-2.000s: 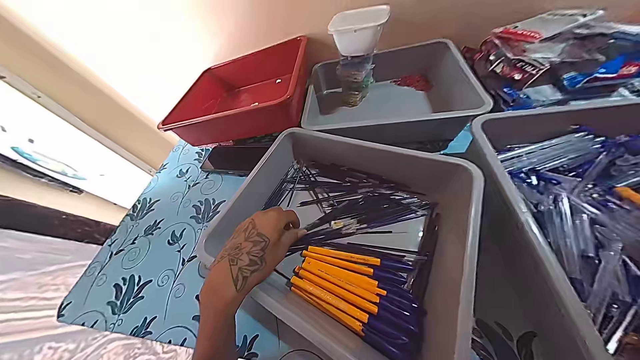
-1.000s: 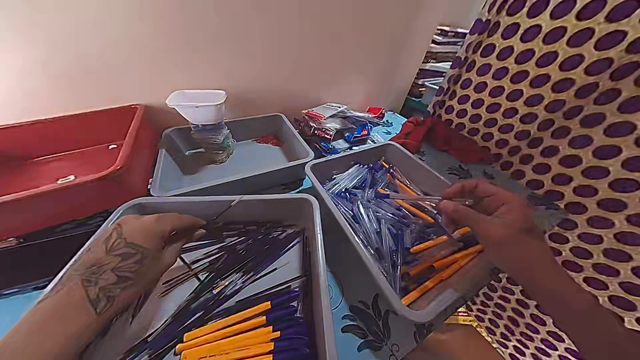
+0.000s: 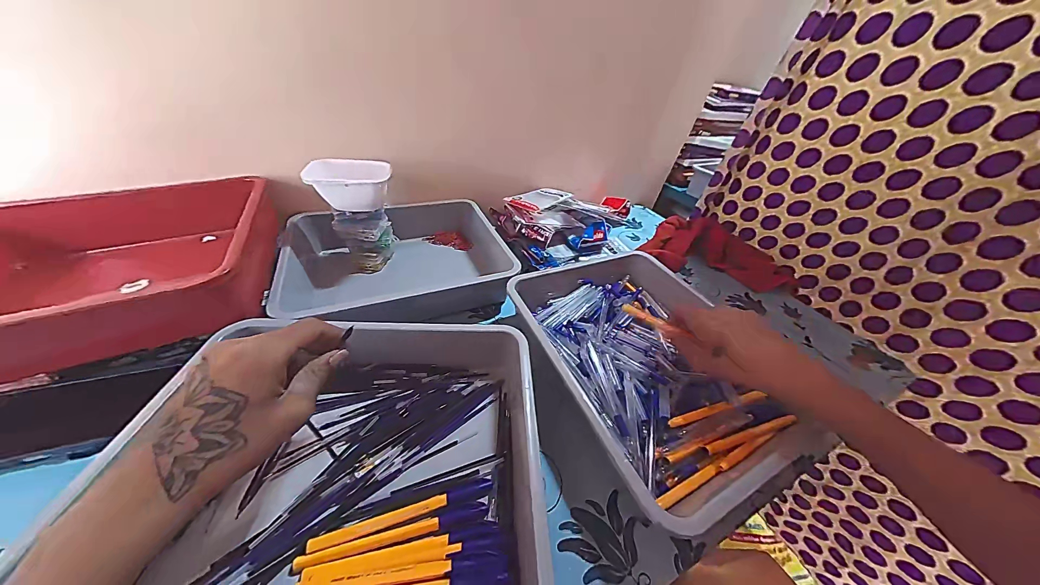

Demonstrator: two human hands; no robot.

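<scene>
My left hand (image 3: 284, 382) is over the near grey tray (image 3: 532, 455), its thumb and fingers pinched on a thin dark pen refill (image 3: 347, 334). Beneath it lie many dark refills (image 3: 390, 439), and several orange pens with blue caps (image 3: 382, 544) rest in a row at the tray's near end. My right hand (image 3: 723, 345), somewhat blurred, reaches over the right grey tray (image 3: 569, 390), its fingers on an orange pen barrel (image 3: 646, 317). Clear barrels with blue parts (image 3: 609, 357) and more orange barrels (image 3: 731, 447) fill that tray.
A red tray (image 3: 203, 276) stands at the left. Behind, a grey tray (image 3: 439, 284) holds a stack of clear containers (image 3: 361, 231) topped by a white tub (image 3: 349, 183). Plastic packets (image 3: 552, 219) and a red cloth (image 3: 723, 252) lie beyond the right tray. A dotted curtain (image 3: 918, 244) hangs at the right.
The view has turned right since two seconds ago. My right hand, over the right tray with a clear barrel a second ago, is now at an orange barrel there. My left hand stays over the refill tray.
</scene>
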